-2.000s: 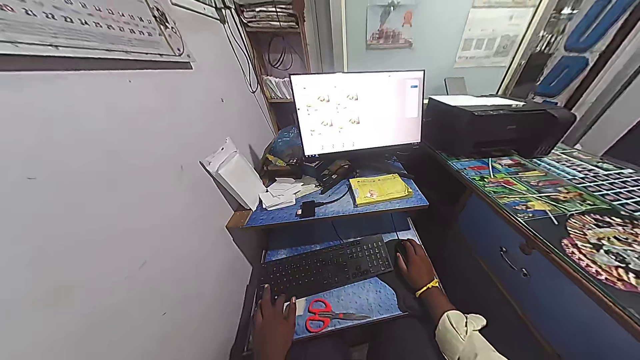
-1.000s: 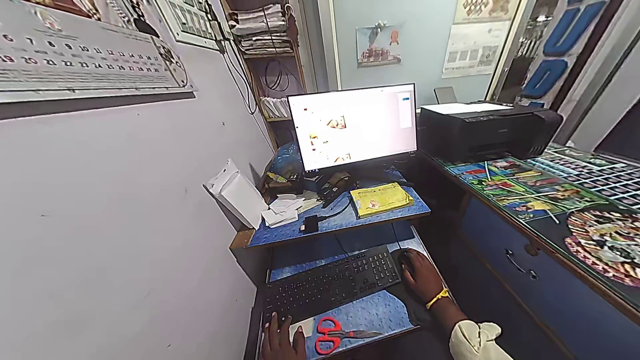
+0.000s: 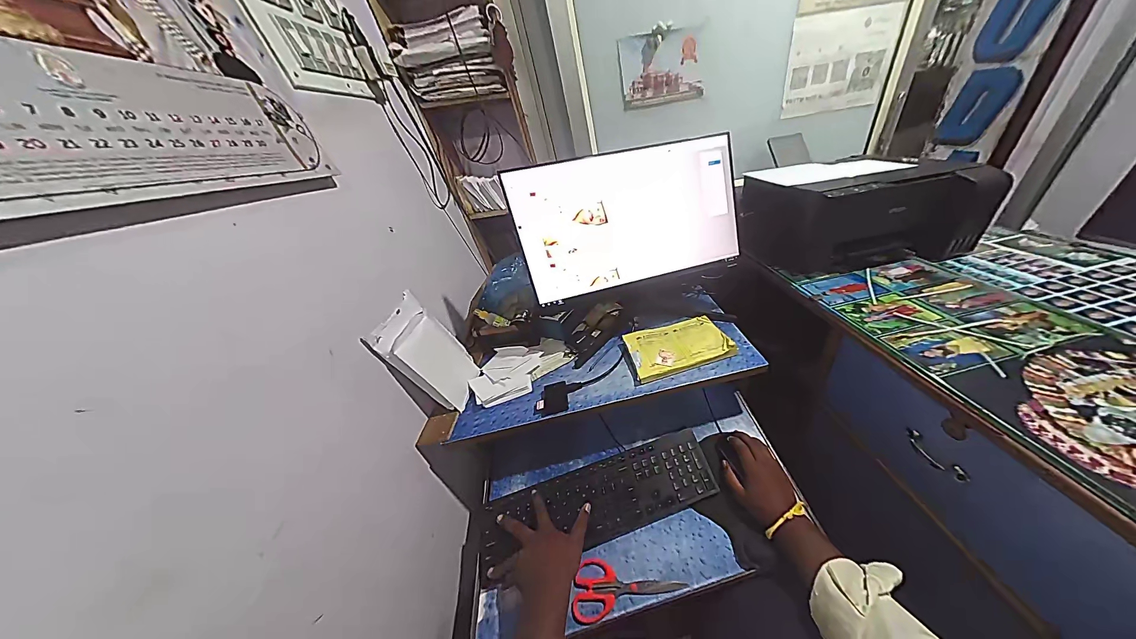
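My left hand [image 3: 543,552] lies with spread fingers on the left part of a black computer keyboard [image 3: 652,484]. My right hand [image 3: 757,479], with a yellow band at the wrist, rests over a black computer mouse [image 3: 731,454] on a dark mouse pad [image 3: 741,532]. Red-handled scissors [image 3: 608,589] lie just right of my left hand, blades pointing right. Behind the keyboard, on the raised blue shelf, stands a lit monitor [image 3: 630,222] whose screen is mostly white with a few small coloured pictures.
On the shelf are a yellow booklet [image 3: 679,348], white papers [image 3: 506,377] and a small black device on a cable [image 3: 552,398]. A black printer [image 3: 874,209] stands at the back right, beside a counter [image 3: 941,430] with pictures on top. A wall [image 3: 222,399] borders the left.
My left hand has moved from the near left edge of the tray up onto the keyboard, fingers now spread. My right hand stays at the mouse. The pictures on the screen have changed.
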